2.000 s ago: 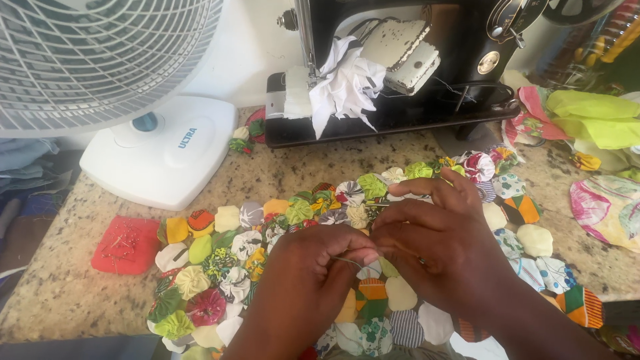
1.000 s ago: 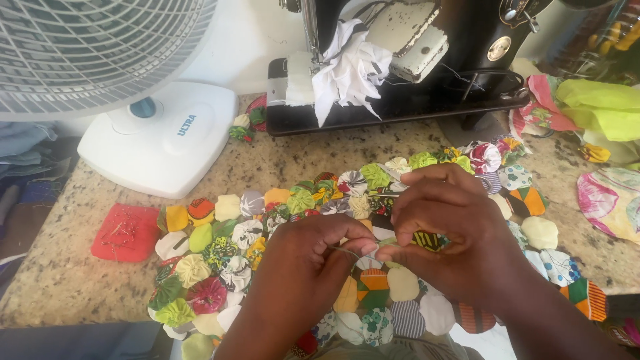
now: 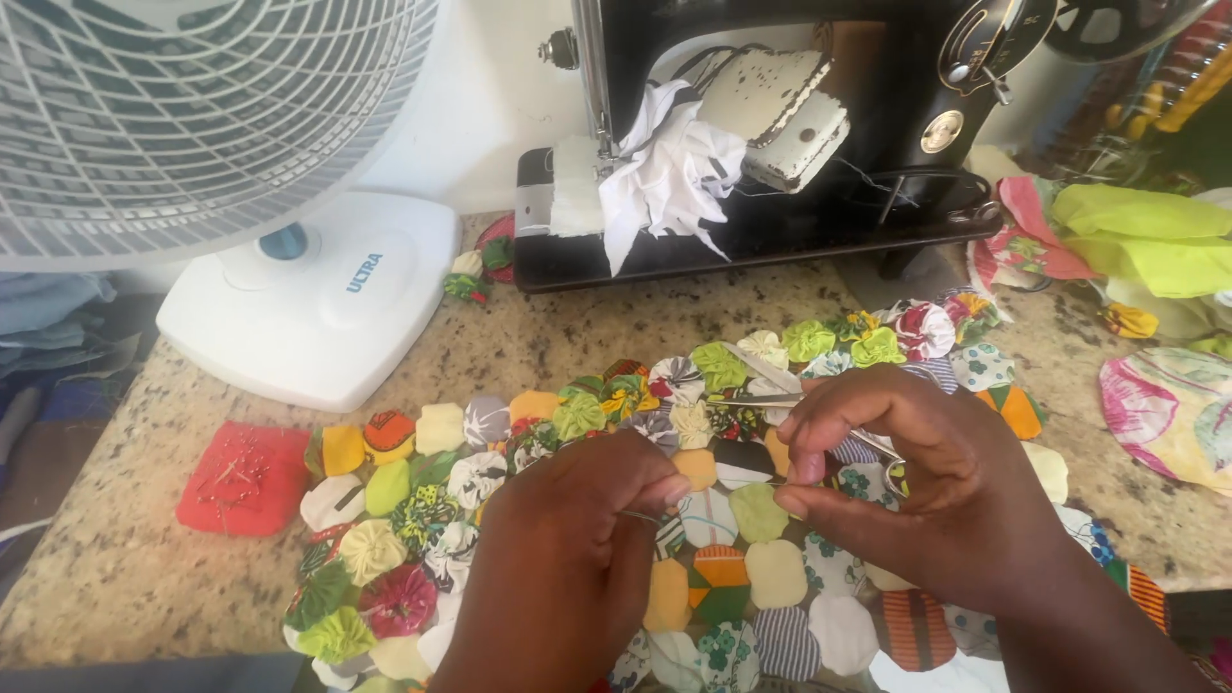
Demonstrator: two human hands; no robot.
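Patchwork of gathered fabric yo-yos [image 3: 776,575] in many colours lies across the stone counter under both hands. My left hand [image 3: 587,529] pinches a thin thread [image 3: 637,517] between thumb and forefinger, low over the patchwork. Just right of it, my right hand [image 3: 895,472] has thumb and forefinger together on what looks like a needle or thread, too fine to tell. Metal scissors [image 3: 760,398] lie at this hand, blades pointing left; part of them is hidden behind the fingers, so I cannot tell whether they are held or resting on the fabric.
A red pincushion [image 3: 243,478] with pins sits at the left. Behind it stands a white fan [image 3: 308,308]. A black sewing machine [image 3: 751,241] with white cloth [image 3: 669,168] on it is at the back. Loose fabric pieces [image 3: 1145,231] lie at the right, by a floral round [image 3: 1174,409].
My hands, close together over the patchwork before, are now farther apart. The scissors' blades show more plainly beside my right hand.
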